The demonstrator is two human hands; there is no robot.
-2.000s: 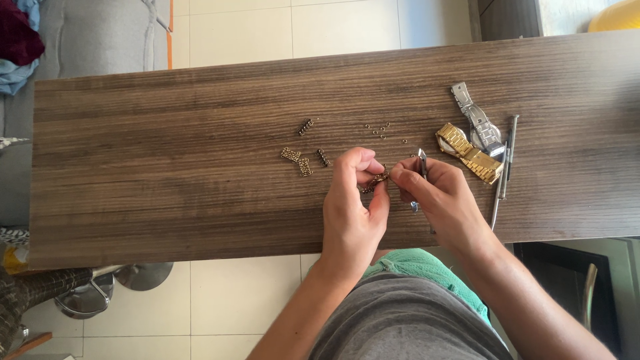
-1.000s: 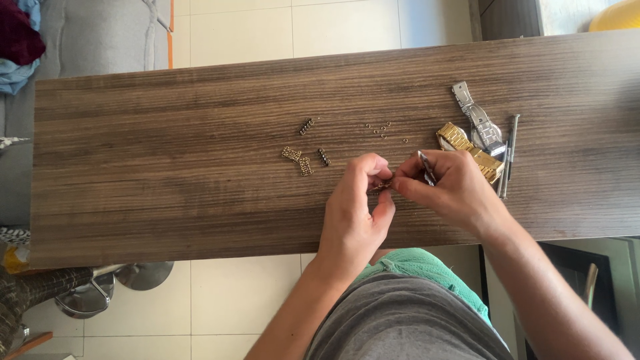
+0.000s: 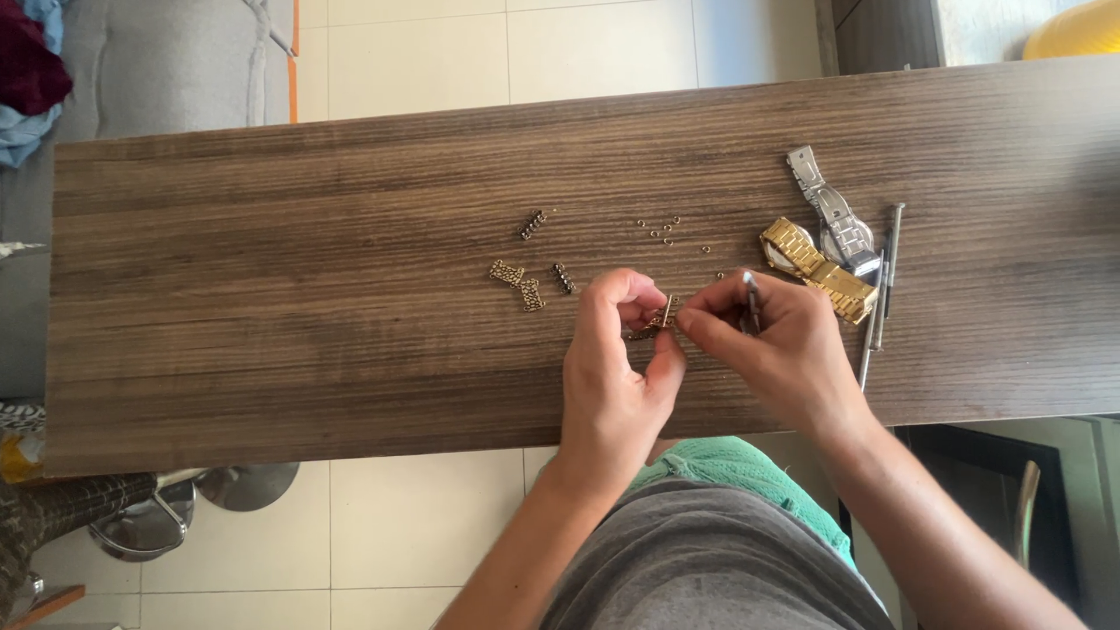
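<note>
My left hand (image 3: 617, 367) holds a small piece of metal jewelry (image 3: 667, 312), with a short chain-like part hanging below its fingers. My right hand (image 3: 779, 341) is close beside it, its thumb and index fingertips at the piece's right edge. A slim metal tool (image 3: 751, 302), perhaps tweezers or pliers, is tucked in that hand. Several tiny metal rings (image 3: 668, 229) lie above the hands. To the left are two patterned metal links (image 3: 531, 295) and two dark beaded bars (image 3: 563, 278), (image 3: 532, 225).
A gold-coloured watch (image 3: 822, 269) and a silver-coloured watch (image 3: 836, 210) lie right of the hands, beside several thin metal rods or tools (image 3: 891, 262). The wooden table's (image 3: 262, 306) near edge runs by my body. Bar stools (image 3: 144, 525) stand at lower left.
The held piece shows more plainly between my fingertips than a second ago. The tool in my right hand has changed its angle. Both hands stay in about the same place.
</note>
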